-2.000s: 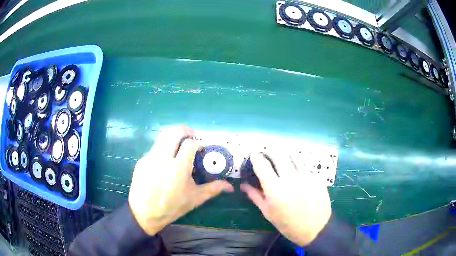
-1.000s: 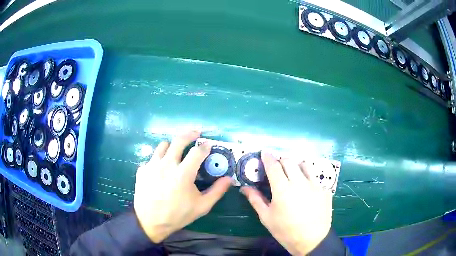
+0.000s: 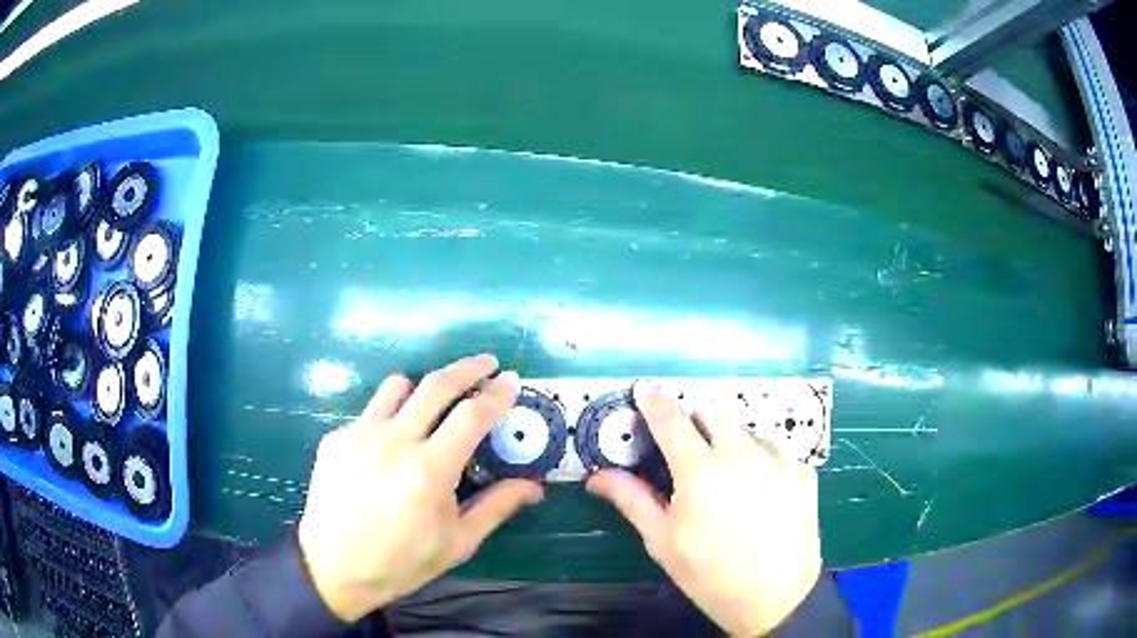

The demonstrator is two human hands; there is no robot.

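Note:
A flat silver-white fixture plate (image 3: 793, 421) lies on the green bench in front of me. A black-ringed speaker with a pale centre disc (image 3: 519, 436) sits at its left end. A second speaker (image 3: 621, 436) sits just right of it. My left hand (image 3: 405, 480) has its thumb and fingers around the left speaker's edge. My right hand (image 3: 717, 505) has its thumb and a finger on the second speaker and covers the plate's middle. The plate's right end shows bare, with small holes.
A blue tray (image 3: 190, 324) heaped with loose speakers stands at the left. Loaded plates (image 3: 823, 87) lie in a row at the upper right, beside a metal frame (image 3: 1016, 28). A dark perforated stack (image 3: 75, 561) is below the tray.
Both speakers are seated side by side, and the plate has turned a little, now lying nearly level. Both hands have shifted slightly with it. The whole view has moved slightly.

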